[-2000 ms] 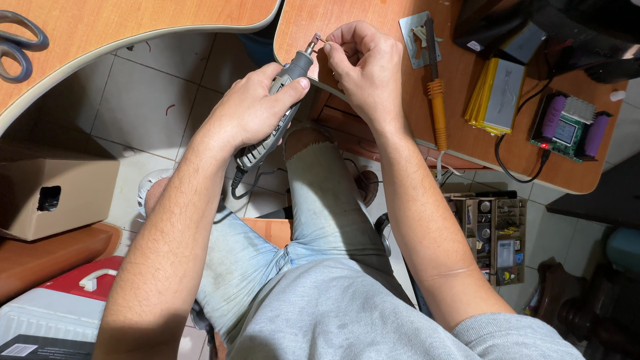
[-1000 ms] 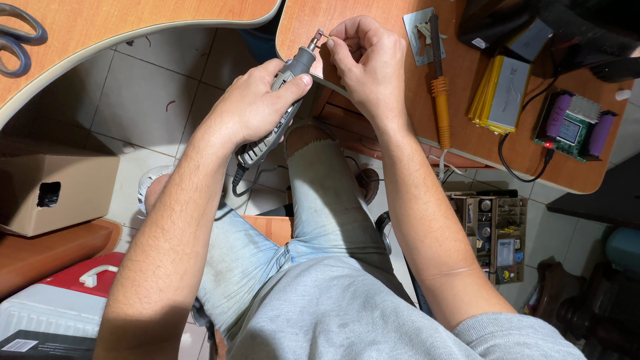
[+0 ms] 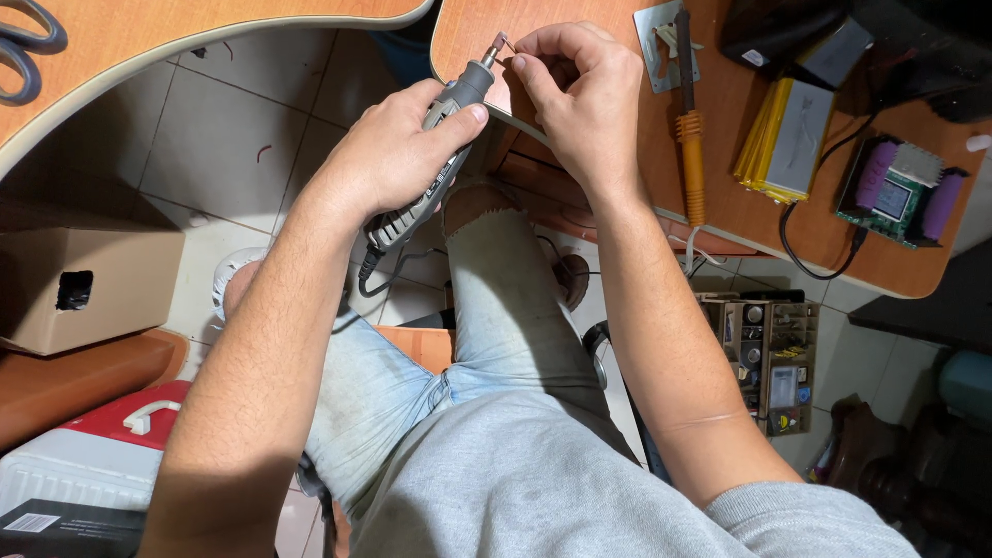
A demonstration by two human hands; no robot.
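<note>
My left hand point(image 3: 403, 147) is wrapped around a grey corded rotary tool point(image 3: 457, 101), which points up and to the right. At its collet sits a small bit point(image 3: 500, 39) with a pinkish-brown head. Thumb and fingertips of my right hand point(image 3: 577, 81) pinch a tiny thin piece point(image 3: 509, 46), coppery in look, whose tip is at or very near the bit; whether they touch cannot be told. To the right of that hand, a soldering iron with an orange handle point(image 3: 690, 167) lies on the wooden table, its shaft over a metal plate point(image 3: 655, 46).
Yellow-edged flat battery cells point(image 3: 798, 139) and a circuit board with purple cylindrical cells point(image 3: 891, 194) lie on the table point(image 3: 914, 275). Scissors point(image 3: 27, 46) rest on the left tabletop. Below are a cardboard box point(image 3: 132, 271), an open parts organizer point(image 3: 767, 349) and the tool's cord point(image 3: 372, 283).
</note>
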